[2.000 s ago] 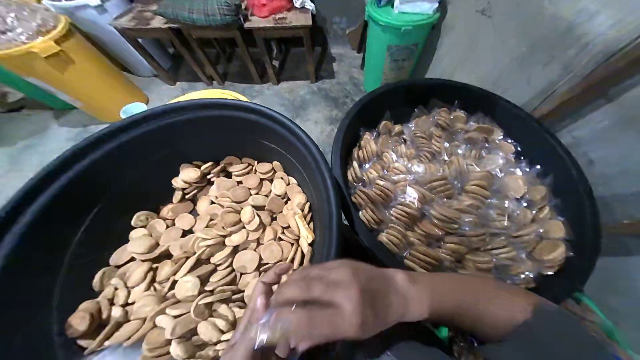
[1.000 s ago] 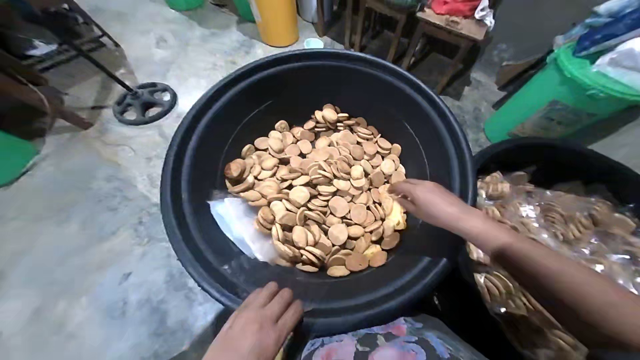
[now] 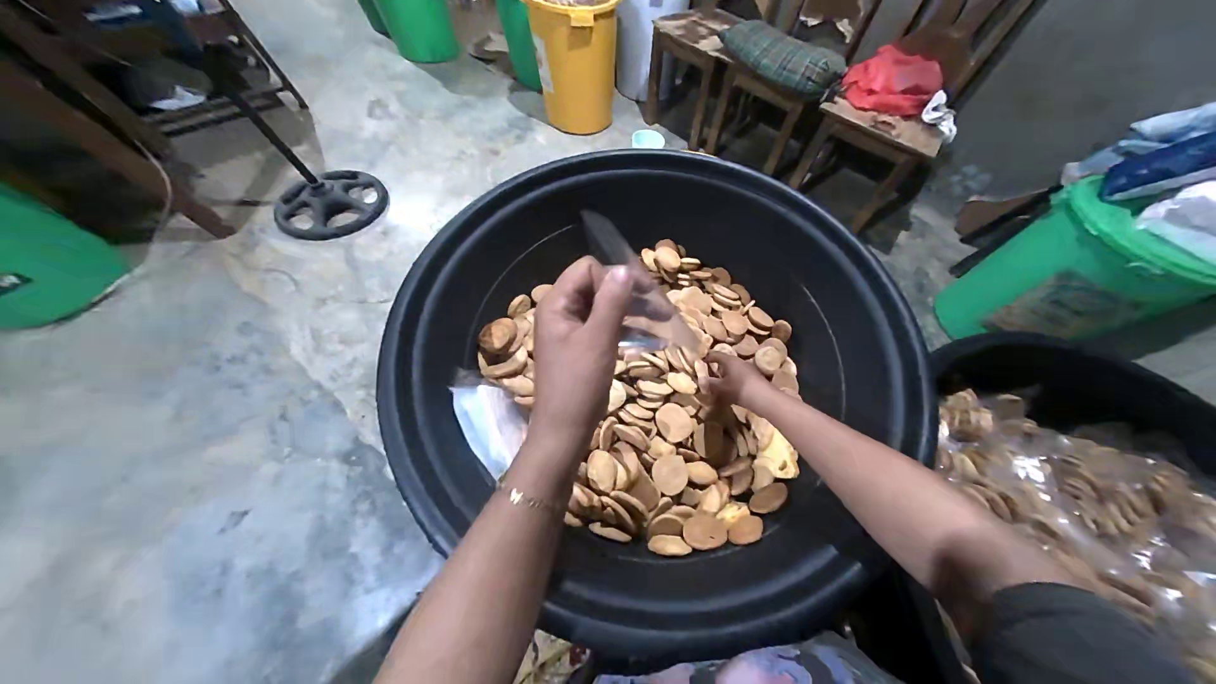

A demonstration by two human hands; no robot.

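Note:
A large black plastic tub (image 3: 655, 171) holds a heap of round brown cookies (image 3: 670, 475). Above the heap my left hand (image 3: 584, 318) pinches a clear plastic bag (image 3: 651, 304) between thumb and fingers. My right hand (image 3: 736, 380) is at the bag's lower right end, over the cookies, its fingers bent; whether it grips the bag or a cookie cannot be told. A stack of clear bags (image 3: 489, 423) lies against the tub's left inner wall. At the right, a second black tub (image 3: 1073, 356) contains bagged cookies (image 3: 1102, 484).
A green bin (image 3: 1073, 256) with cloth or bags on top stands at the right. Beyond the tub are a yellow bucket (image 3: 575, 66), a small light-blue cup (image 3: 648, 140) and wooden chairs (image 3: 883, 128). A black round stand base (image 3: 331, 204) rests on the floor at left.
My left hand has moved from the near rim of the tub to above the cookies and now holds a clear bag. My right hand has moved beside that bag.

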